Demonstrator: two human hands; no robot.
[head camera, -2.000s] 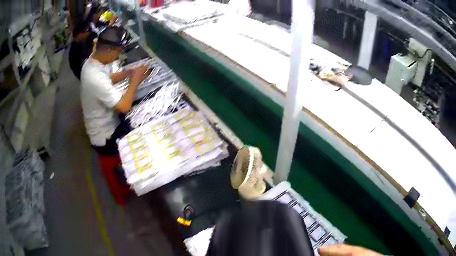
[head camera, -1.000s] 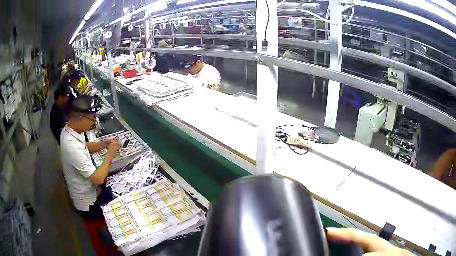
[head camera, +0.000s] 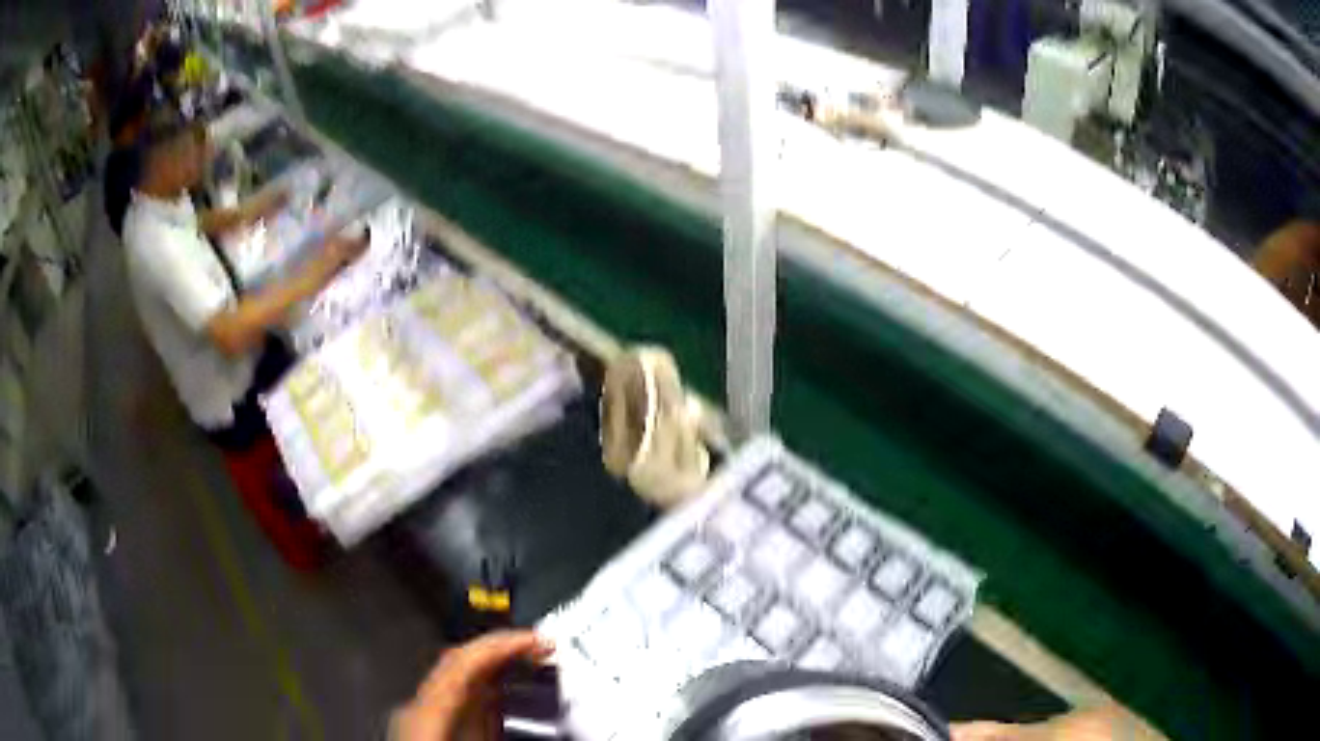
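A dark cup (head camera: 811, 712) with a silvery round rim is at the bottom edge, close to the camera and cut off. My right hand (head camera: 1050, 725) is at its right side, holding it, mostly below the picture edge. My left hand (head camera: 471, 689) is at the bottom left by the near-left corner of the tray, fingers bent. A small dark and silvery thing is beside its fingers; I cannot tell whether it is held. The pale parts tray (head camera: 775, 546) holds dark-edged rectangles. The cup hides its near part.
A beige fan (head camera: 652, 423) stands by a white post (head camera: 746, 217). A yellow-and-black item (head camera: 489, 595) lies on the dark surface. A tray stack (head camera: 420, 398) is further left, beside a person in a white shirt (head camera: 181, 282). A green-sided line (head camera: 927, 434) runs along the right.
The view has tilted up, then down again. The cup has dropped lower in the picture, showing its rim and more of the tray. My left hand has come into view.
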